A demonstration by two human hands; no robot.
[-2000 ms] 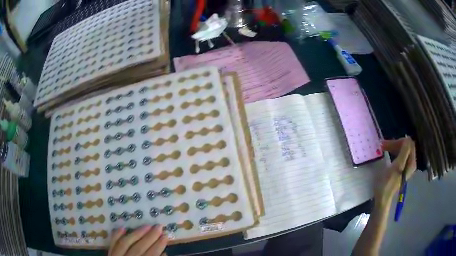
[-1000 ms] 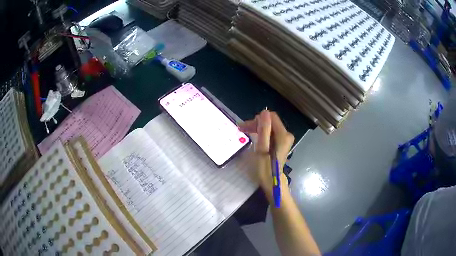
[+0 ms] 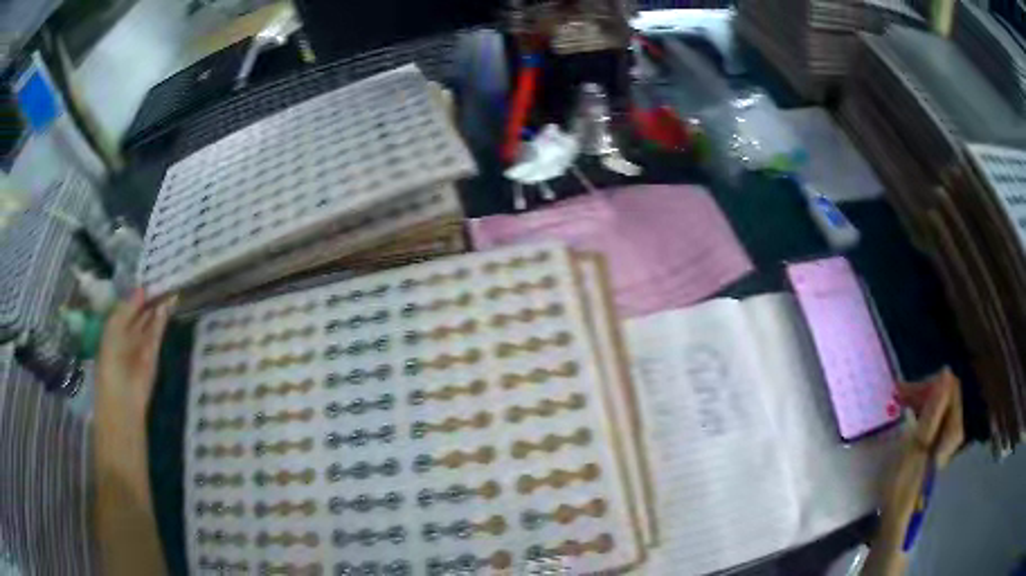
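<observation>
A foam-faced parts tray (image 3: 450, 371) lies in front of me, with dark shiny parts in some cutouts and others bare brown. My left hand (image 3: 133, 343) is at the near left corner of the rear tray stack (image 3: 304, 169); blur hides whether its fingers grip the edge. My right hand (image 3: 934, 419) holds a blue pen (image 3: 921, 506) beside the lower right corner of the smartphone (image 3: 844, 343), whose screen is pink. The phone lies on the right page of an open notebook (image 3: 720, 495) with handwritten figures, too blurred to read.
A pink sheet (image 3: 675, 242) lies behind the notebook. A correction fluid bottle (image 3: 830, 217) and a crumpled clear bag (image 3: 748, 129) are behind the phone. A tray stack (image 3: 956, 225) stands at the right. Small bottles (image 3: 84, 321) are at the left, a red-handled tool (image 3: 520, 107) at the rear.
The view swung right to the phone, then back left. My left hand has moved from the front tray's near edge to the rear stack's corner. My right hand remains by the phone with the pen.
</observation>
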